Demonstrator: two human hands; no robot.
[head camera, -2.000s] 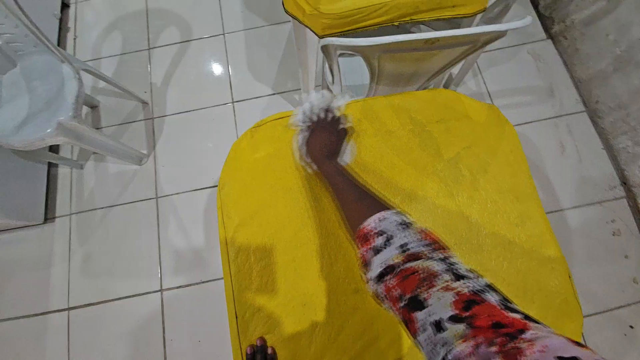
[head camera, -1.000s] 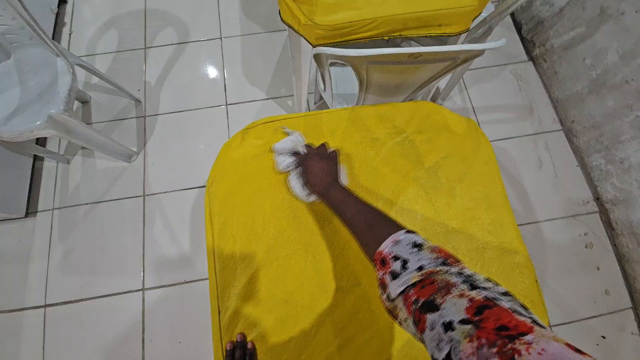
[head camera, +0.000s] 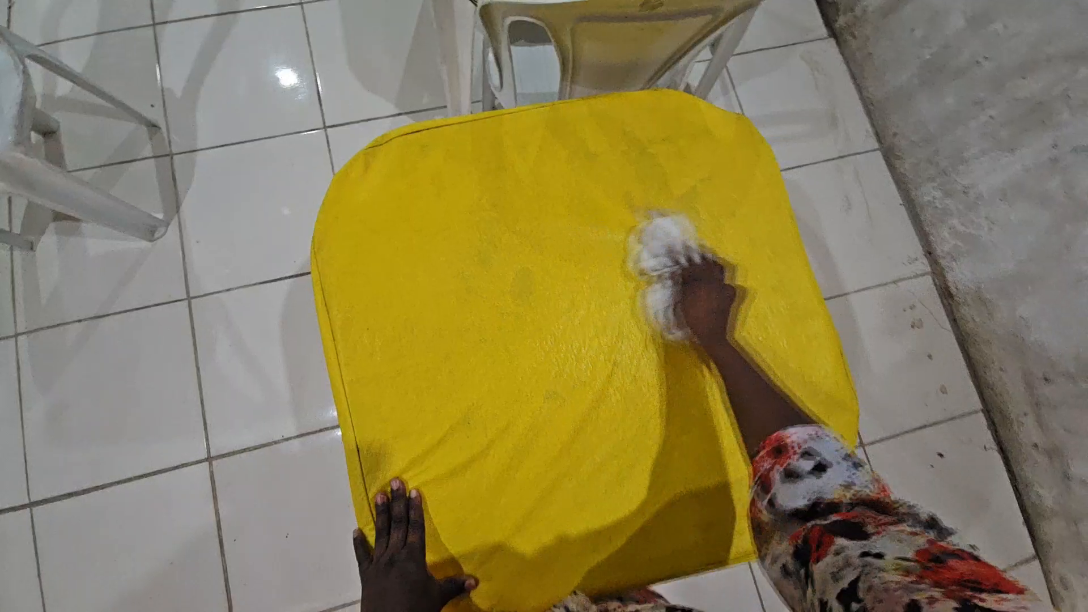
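Note:
A yellow cover (head camera: 493, 297) lies over a square top with rounded corners, wrinkled towards its near left part. My right hand (head camera: 707, 297) grips a crumpled white cloth (head camera: 665, 255) against the right half of the cover; hand and cloth are blurred. My left hand (head camera: 401, 557) rests flat at the near left corner, fingers spread, holding nothing. Whatever supports the top is hidden beneath the cover.
Just beyond the far edge stands a white plastic chair (head camera: 625, 42). Part of another white plastic chair (head camera: 85, 191) shows at the left. White floor tiles (head camera: 255, 357) surround the top, and a rough grey concrete surface (head camera: 1003, 170) runs along the right.
My right hand has moved with the cloth from the far left part of the cover to its right half. More of my left hand shows now. The view has shifted.

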